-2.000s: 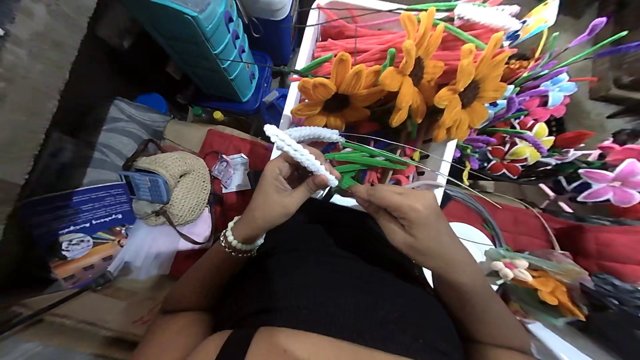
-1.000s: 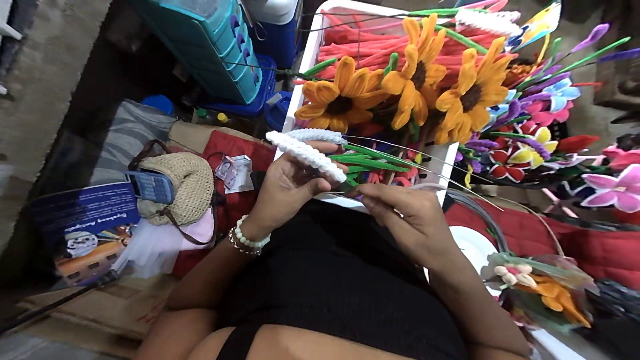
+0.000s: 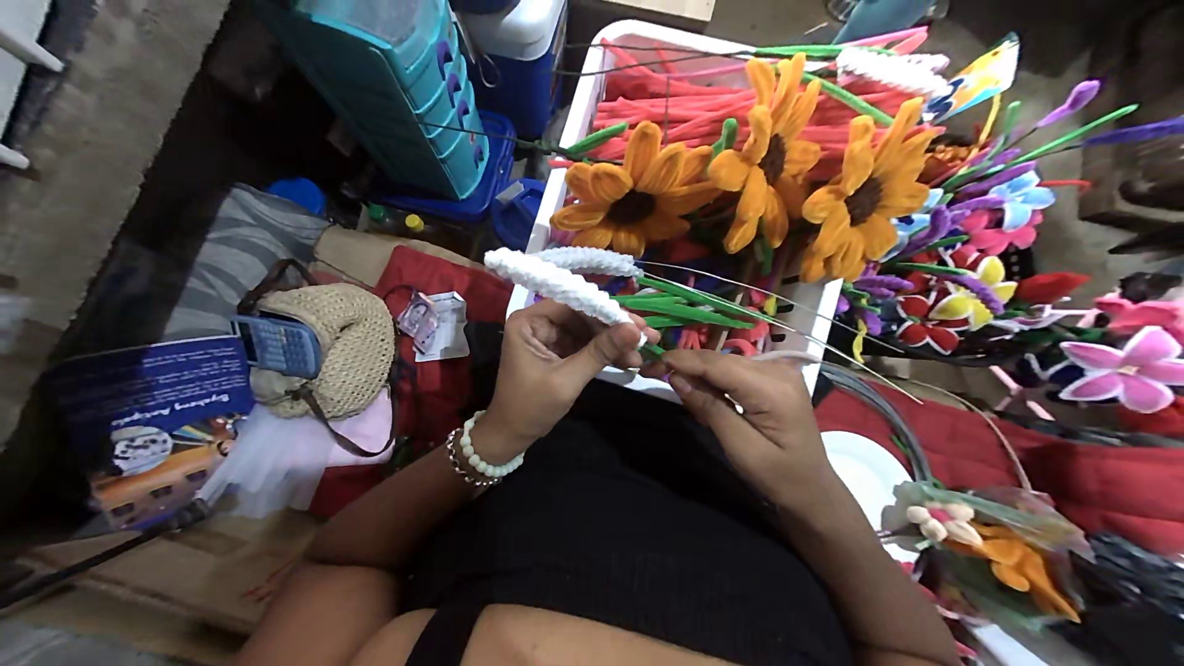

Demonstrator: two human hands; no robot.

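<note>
My left hand [image 3: 566, 363], with beaded bracelets at its wrist, pinches the lower end of a white braided pipe-cleaner spike [image 3: 555, 285]. Close beside it, my right hand [image 3: 740, 398] has thumb and fingertips closed on the green stem under the spike. A second white spike [image 3: 592, 261] lies just behind the first. Green pipe-cleaner stems [image 3: 694, 312] extend to the right over a white plastic basket [image 3: 558, 176]. Orange pipe-cleaner sunflowers [image 3: 633, 205] with dark centres rest across the basket, over red pipe cleaners [image 3: 675, 120].
Teal drawers [image 3: 407, 102] stand at the upper left. A woven bag [image 3: 356, 347] with a blue calculator [image 3: 277, 345] lies left, near a printed booklet [image 3: 166, 407]. Colourful pipe-cleaner flowers [image 3: 1124, 368], a white plate [image 3: 865, 472] and a wrapped orange flower [image 3: 1013, 560] are at right.
Both hands keep nearly the same place at the spike's base. My right fingers have shifted slightly around the stem.
</note>
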